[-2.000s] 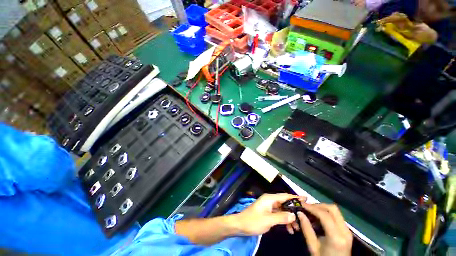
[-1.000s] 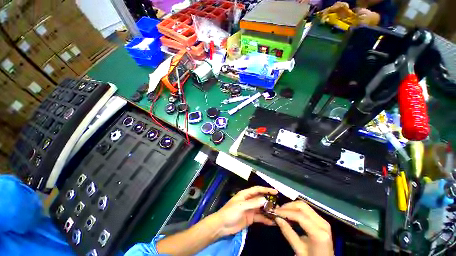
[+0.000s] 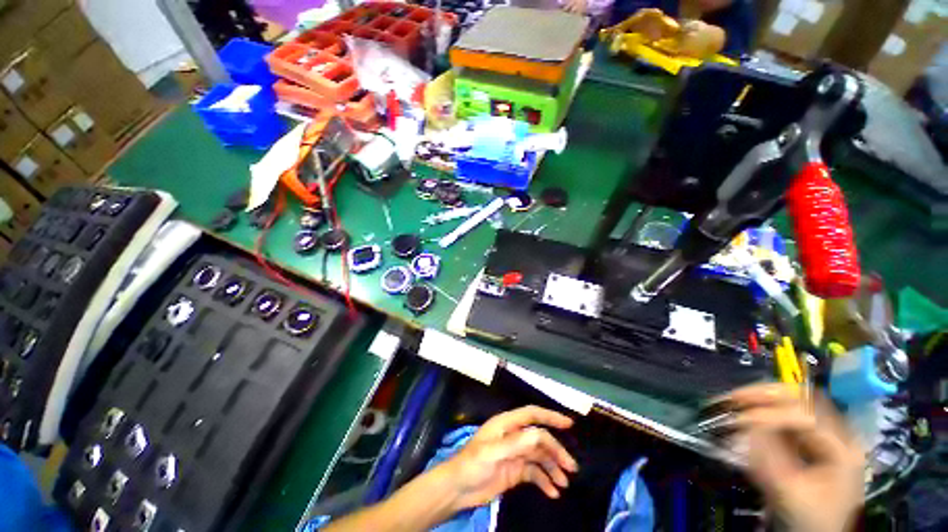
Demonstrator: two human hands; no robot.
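Note:
My left hand [image 3: 511, 459] is over my lap below the bench edge, fingers apart and slightly curled, with nothing seen in it. My right hand [image 3: 798, 452] is strongly blurred at the front right bench edge. A thin dark blurred shape lies by its fingertips; whether it is held cannot be told. The small dark piece from the earlier frames cannot be made out. The black press fixture [image 3: 634, 358] with two silver plates lies ahead, between and beyond my hands. The hand press [image 3: 728, 197] with its red ribbed grip [image 3: 824, 234] stands behind it.
A black parts tray [image 3: 244, 400] is at left, with another black tray [image 3: 52, 281] beyond it. Several round watch parts [image 3: 397, 278] lie mid-bench. Yellow-handled pliers [image 3: 788, 361] and a light blue bottle [image 3: 861, 374] are at right. Another person's hand [image 3: 702, 40] shows at the back.
The view has turned right. My hands were together on a small dark piece; now they are apart, my right hand moved right to the bench edge and my left hand opened.

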